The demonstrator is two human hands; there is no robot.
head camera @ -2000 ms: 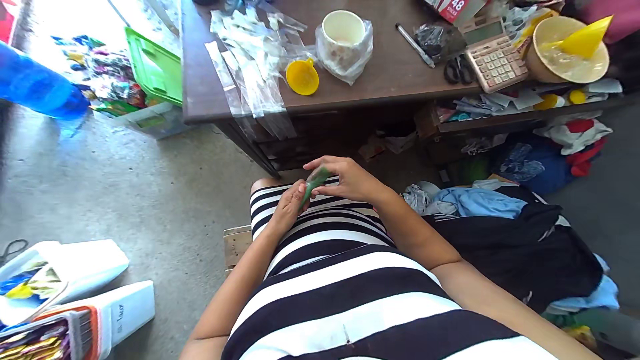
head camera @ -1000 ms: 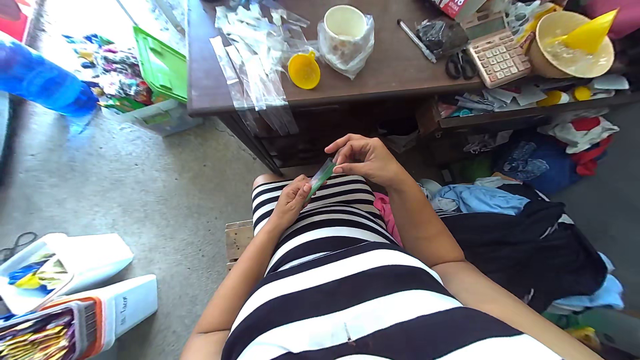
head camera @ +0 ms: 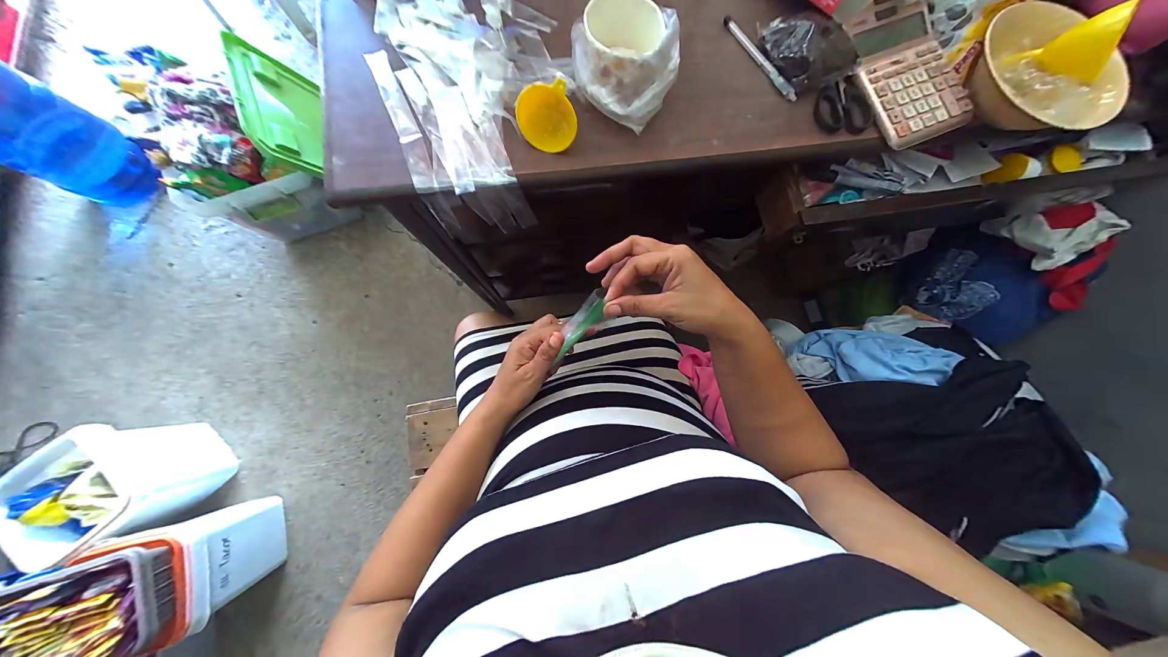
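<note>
My left hand (head camera: 534, 358) grips the lower end of a narrow clear plastic sleeve with green content (head camera: 580, 327), above my lap. My right hand (head camera: 659, 281) pinches its upper end between thumb and fingertips. On the table ahead lie many clear plastic strips (head camera: 452, 119), some hanging over the front edge. Beside them are a yellow plastic funnel (head camera: 546, 117) and a cream cup (head camera: 624, 27) in a clear plastic bag. A pen (head camera: 759, 58), black-handled scissors (head camera: 841, 108) and a pink calculator (head camera: 915, 94) lie to the right.
An open drawer (head camera: 949, 192) juts out below the table edge (head camera: 675, 164). Clothes (head camera: 949, 420) are piled at right. White containers with packets (head camera: 233, 552) stand at lower left. A lidded clear bin (head camera: 292, 210) and blue plastic bottle (head camera: 73, 137) are at upper left.
The green-filled sleeve stayed between both hands. My right hand moved up and away from the left, then slightly back down. Pink cloth beside my lap has come into sight.
</note>
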